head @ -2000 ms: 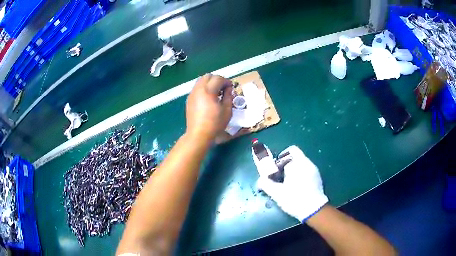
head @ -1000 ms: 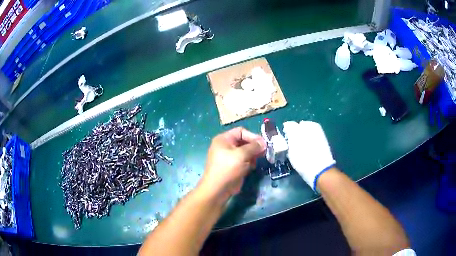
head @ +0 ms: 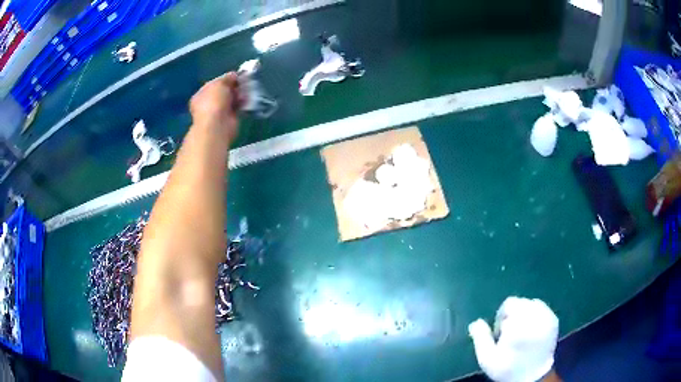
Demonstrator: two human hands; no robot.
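My bare left hand (head: 216, 102) reaches over the metal rail above the conveyor and holds a white unit (head: 255, 93), which is blurred. My right hand (head: 521, 339), in a white glove, is low at the right over the bench, fingers apart and holding nothing. Another white unit (head: 328, 71) lies on the conveyor just right of the held one, and one more (head: 147, 151) lies further left near the rail. A cardboard square (head: 336, 164) with white grease (head: 396, 186) lies on the bench. The pile of small metal pins (head: 116, 287) is partly hidden by my left forearm.
The pale rail (head: 418, 108) divides bench from conveyor. A blue crate (head: 31, 283) is at the left, another (head: 635, 89) at the right. A dark phone (head: 603, 201), an amber bottle (head: 664, 186) and crumpled white gloves or wipes (head: 608, 134) lie at the right.
My left hand has moved from the bench to above the conveyor with the unit. My right hand has let go of it and moved down right. The conveyor units have shifted right.
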